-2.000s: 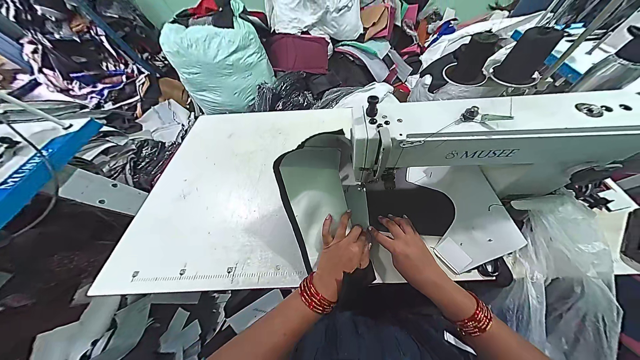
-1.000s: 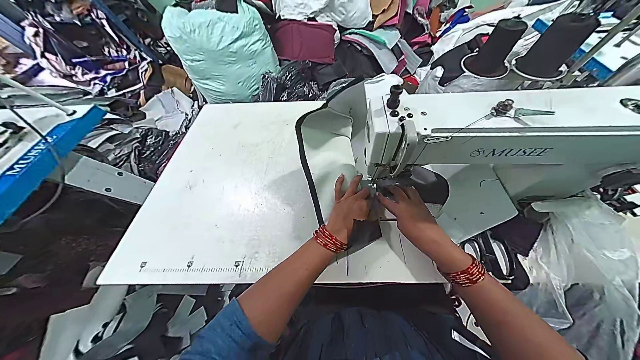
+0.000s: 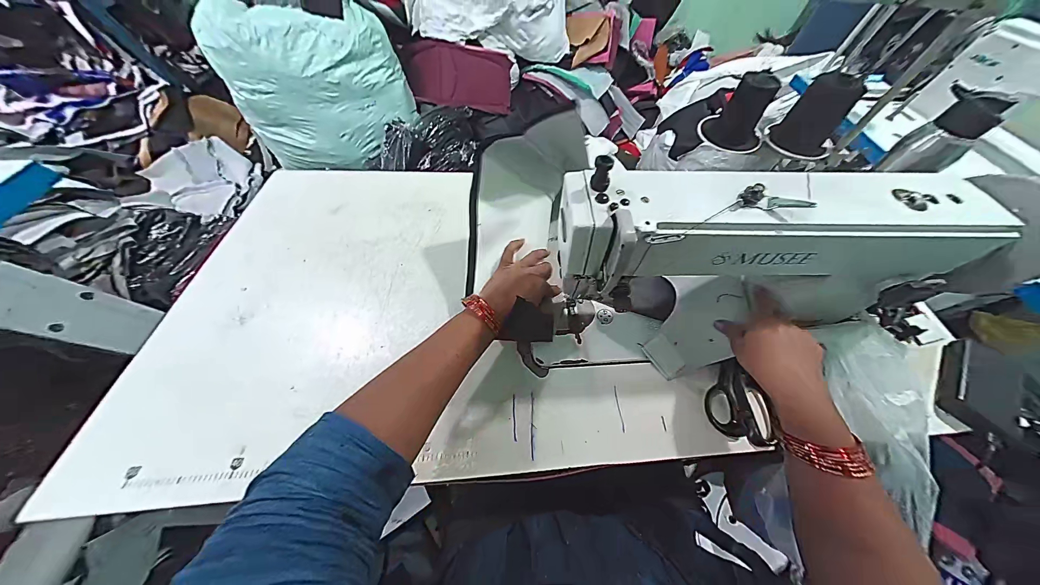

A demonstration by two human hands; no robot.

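An industrial sewing machine point(image 3: 780, 260) stands on a white table point(image 3: 341, 325). My left hand point(image 3: 520, 280) rests on a pale fabric piece with black edging point(image 3: 512, 195), just left of the needle area, beside a small black piece point(image 3: 526, 321). My right hand point(image 3: 776, 353) is under the machine arm, slightly blurred, its fingers over a pale flat sheet point(image 3: 703, 313); whether it grips anything cannot be told. Black-handled scissors point(image 3: 735, 406) lie just below it, partly hidden. A dark round-edged piece point(image 3: 652, 297) shows behind the needle.
Black thread cones point(image 3: 816, 114) stand behind the machine. A pale green stuffed bag point(image 3: 309, 81) and heaped fabric scraps point(image 3: 601, 81) press against the table's back edge. Clear plastic point(image 3: 881, 406) hangs at the right. A grey metal bar point(image 3: 73, 305) is at the left.
My right hand has left the needle area and moved right, under the machine arm. The edged fabric now reaches farther back past the needle. My left hand stays left of the needle.
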